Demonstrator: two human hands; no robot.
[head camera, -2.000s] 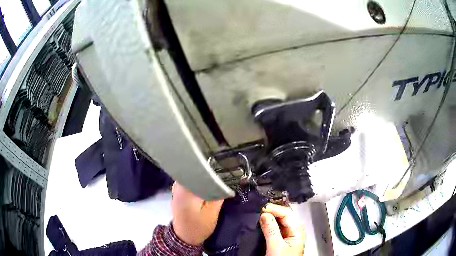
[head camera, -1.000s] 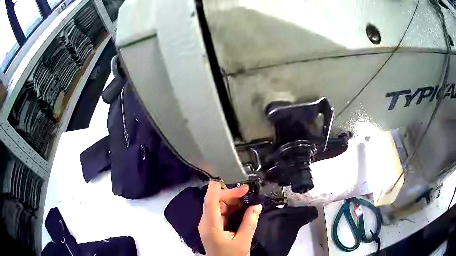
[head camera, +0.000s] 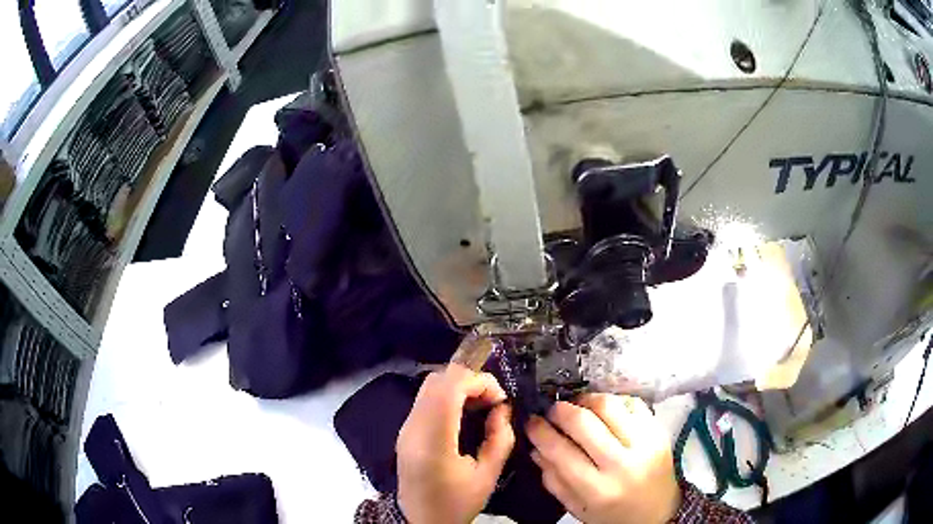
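A dark navy garment piece (head camera: 384, 422) lies on the white table and runs up to the needle area (head camera: 517, 328) of the cream-grey sewing machine (head camera: 634, 113). My left hand (head camera: 450, 445) pinches its edge just left of the presser foot. A light thread or zip line shows on the cloth by the fingertips. My right hand (head camera: 604, 455) holds the same piece just right of the left hand, fingertips on the cloth. A black knobbed attachment (head camera: 619, 266) sits right of the needle area. The exact needle point is too small to tell.
A heap of dark zipped pieces (head camera: 276, 297) lies left of the machine head. More dark pieces (head camera: 220, 499) lie at the lower left. Teal-handled snips (head camera: 721, 440) lie right of my right hand. Shelves of stacked dark pieces (head camera: 123, 133) stand at the far left.
My right hand has come back into view and onto the cloth. The left hand stays at the presser foot. The view has shifted, so the machine head shows farther right.
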